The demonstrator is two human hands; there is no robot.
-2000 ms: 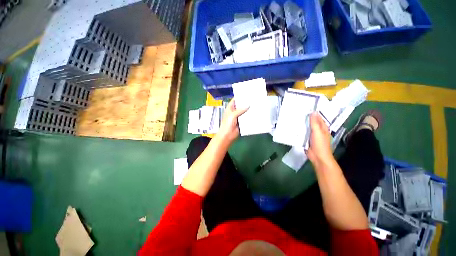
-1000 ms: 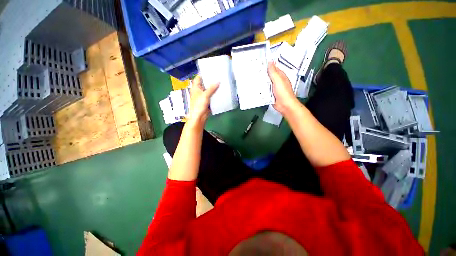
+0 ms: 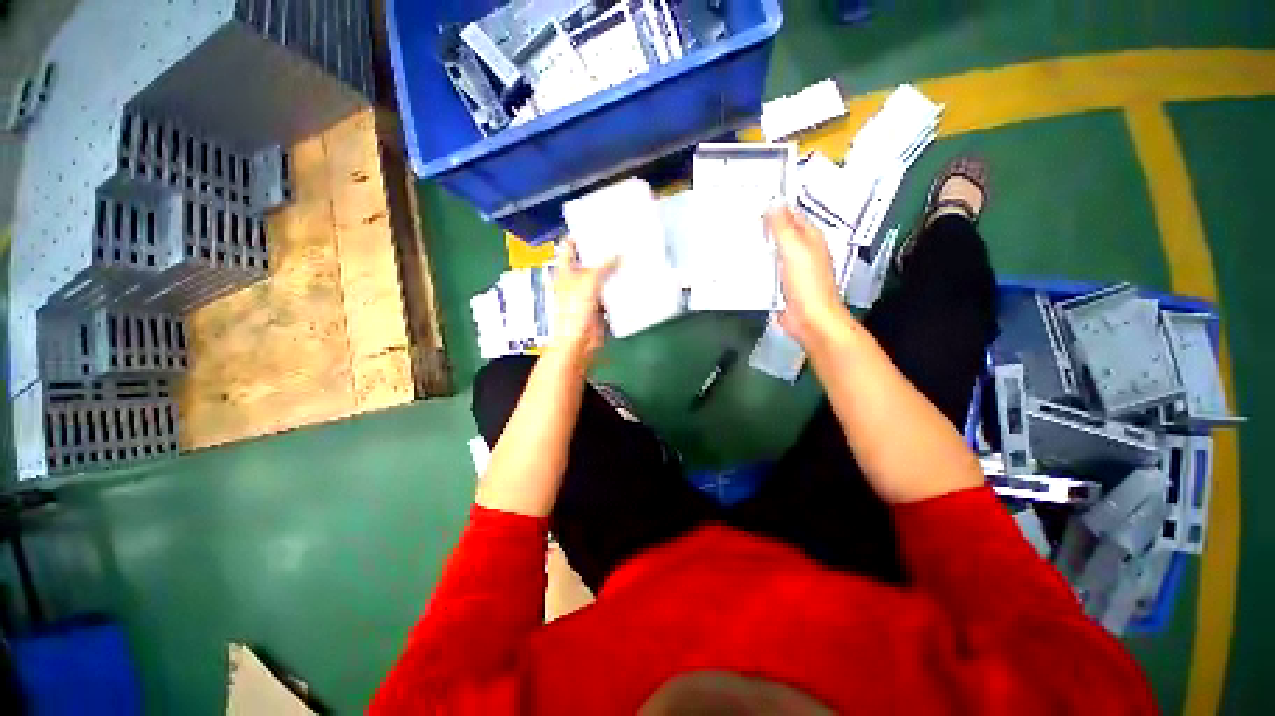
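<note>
My left hand (image 3: pixel 582 297) holds a pale sheet-metal part (image 3: pixel 624 259) by its lower left edge. My right hand (image 3: pixel 807 273) holds another sheet-metal part (image 3: pixel 737 231) by its right edge, with its folded rim and open inside showing. The two parts are side by side in front of me, tilted slightly apart. Another pale piece shows between them; I cannot tell if it is held. More parts lie on the floor behind my hands, a group at the left (image 3: pixel 515 312) and a leaning row at the right (image 3: pixel 884 151).
A blue bin of loose parts (image 3: pixel 615 140) stands ahead. Another full blue bin (image 3: pixel 1196 305) is beside my right leg. Stepped stacks of parts (image 3: pixel 182 231) stand on a wooden pallet (image 3: pixel 315 315) at left. A dark thin tool (image 3: pixel 715 378) lies between my feet. Cardboard (image 3: pixel 263 688) lies lower left.
The view has turned and shifted, so the bins and pallet sit elsewhere in the picture. The right part has turned more upright, its inside now facing me. Both hands keep hold of their parts.
</note>
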